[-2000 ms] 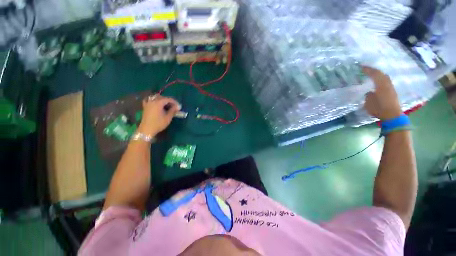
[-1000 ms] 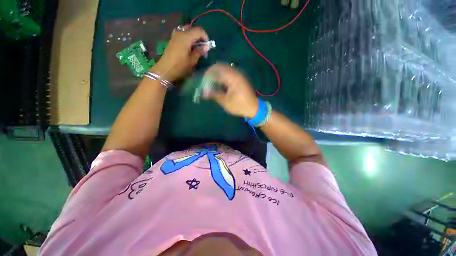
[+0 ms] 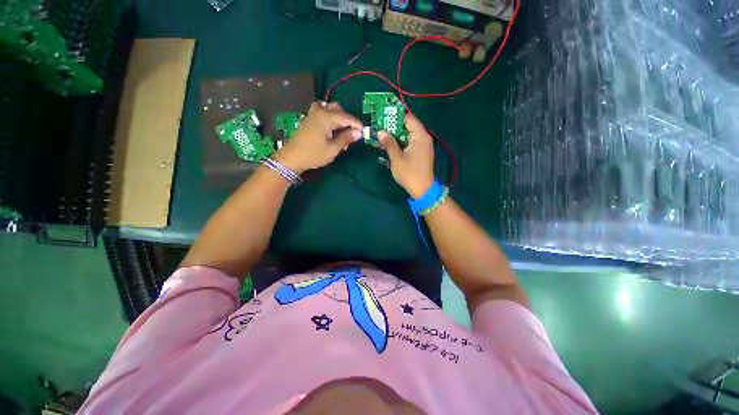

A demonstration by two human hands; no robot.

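Observation:
My right hand (image 3: 412, 154) holds a green circuit board (image 3: 386, 113) with a white patterned block by its right and lower edge. My left hand (image 3: 320, 136) pinches a small white-tipped part (image 3: 366, 134) at the board's lower left edge; whether it is plugged in I cannot tell. The red lead (image 3: 356, 74) runs from my left hand toward the instruments. A second circuit board (image 3: 242, 136) lies on the brown pad (image 3: 215, 152), and another (image 3: 288, 123) lies partly behind my left hand.
Clear blister trays (image 3: 600, 138) stand stacked at the right. A bench instrument (image 3: 442, 24) is at the top. A cardboard strip (image 3: 151, 134) lies left of the pad. A black board rack (image 3: 57, 146) with green panels is at far left. Small bits (image 3: 229, 103) lie on the pad.
My right hand has come from the trays at the right to the middle and now holds a board against the part in my left hand. The single board near the bench's front edge is gone. The view has shifted.

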